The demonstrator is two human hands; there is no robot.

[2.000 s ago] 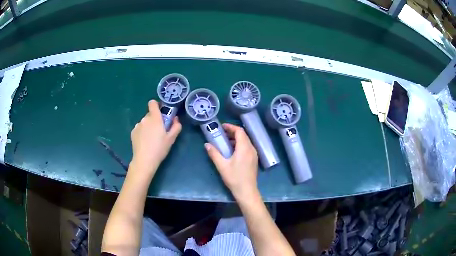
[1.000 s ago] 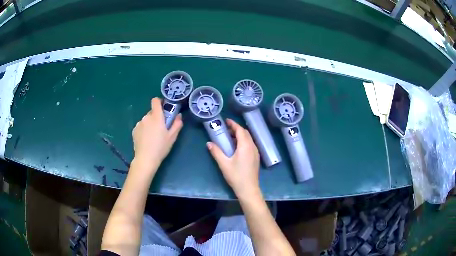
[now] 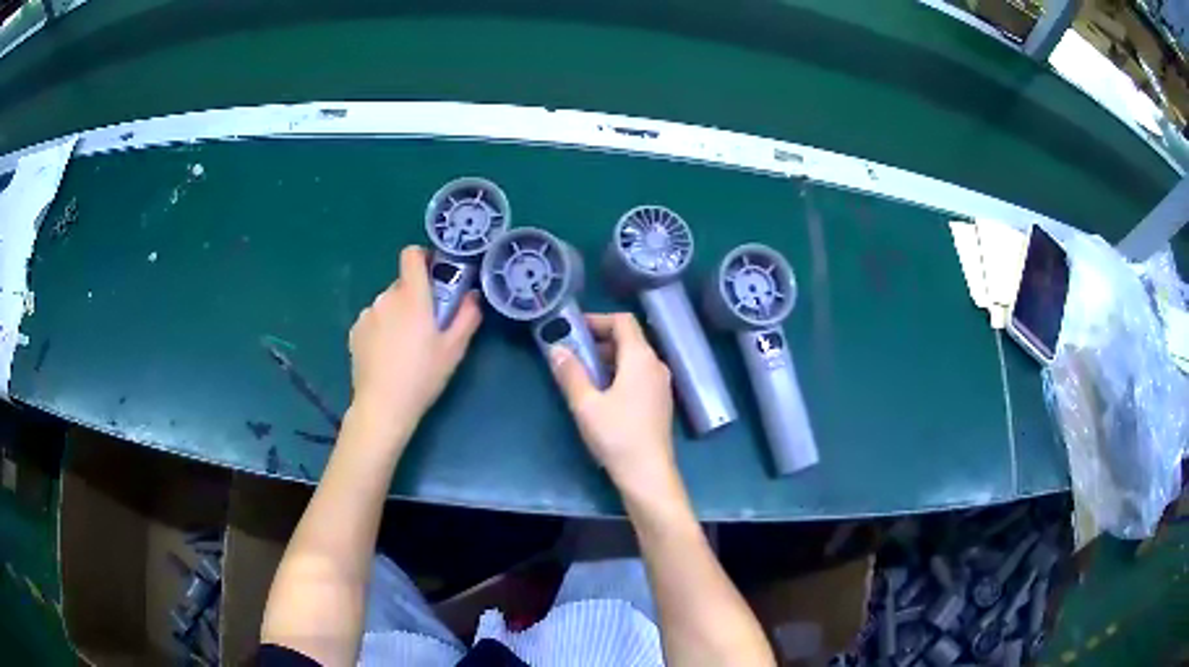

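Several grey fan housings stand out on the green bench [image 3: 235,378]. My left hand [image 3: 407,336] is closed around the handle of the leftmost housing [image 3: 468,218], whose spoked head points up and away. My right hand [image 3: 618,391] grips the handle of the second housing [image 3: 532,275], with the thumb below its dark switch opening. A third housing [image 3: 652,244] with many thin ribs lies to the right, and a fourth housing [image 3: 756,287] with thick spokes lies beyond it. Neither of these is held.
A phone [image 3: 1041,292] lies on paper at the right beside a clear plastic bag [image 3: 1108,404]. A pale metal strip [image 3: 548,127] runs along the bench's back edge. Below the bench are a carton heaped with grey housings [image 3: 965,599] at right and a carton [image 3: 117,560] with some at left.
The second housing in my right hand has tilted and shifted slightly left, its head now close against the leftmost one. My right thumb has moved up the handle.
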